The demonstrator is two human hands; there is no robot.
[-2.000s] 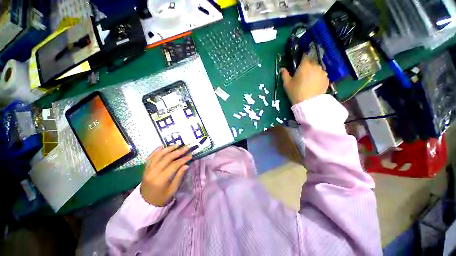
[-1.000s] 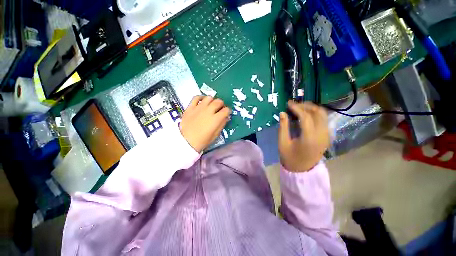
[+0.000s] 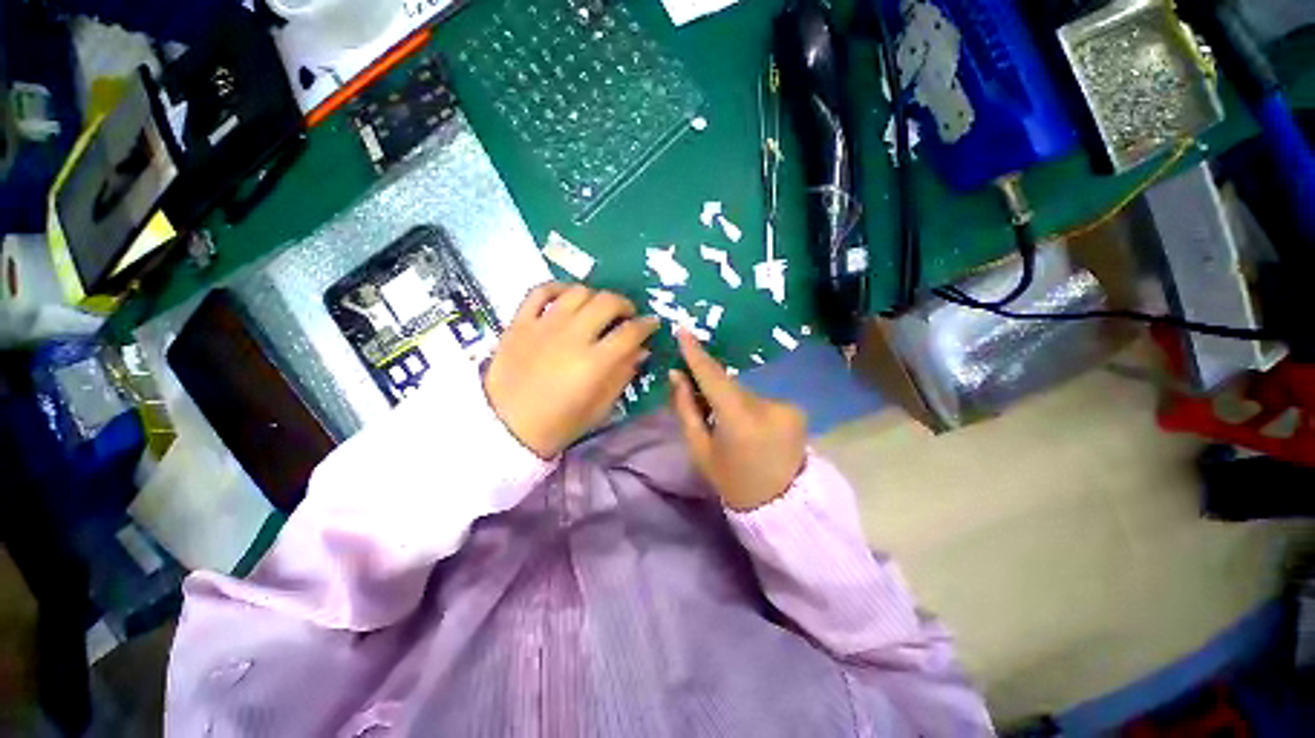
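Note:
The opened tablet body [image 3: 408, 310] lies on a silvery-white sheet [image 3: 310, 260], its lower part hidden by my left sleeve. My left hand [image 3: 560, 368] is over the sheet's right edge, fingers bent; whether it holds something is hidden. My right hand [image 3: 743, 433] is just right of it, thumb and forefinger pointing at the small white adhesive pieces [image 3: 671, 267]; I cannot tell whether a piece is between the fingers. The display [image 3: 248, 392] lies dark at the left of the sheet. The black electric screwdriver [image 3: 829, 173] lies right of the white pieces.
A clear dotted component tray [image 3: 584, 101] is behind the white pieces. Thin tweezers [image 3: 772, 159] lie left of the screwdriver. A blue box [image 3: 988, 94] with a cord and a metal tray of tiny parts [image 3: 1139, 87] are at right. A small dark circuit board [image 3: 404, 113] lies behind the sheet.
My right hand has moved left from the blue box area to beside my left hand. My left hand has moved right, off the tablet body's lower end. The display has gone dark.

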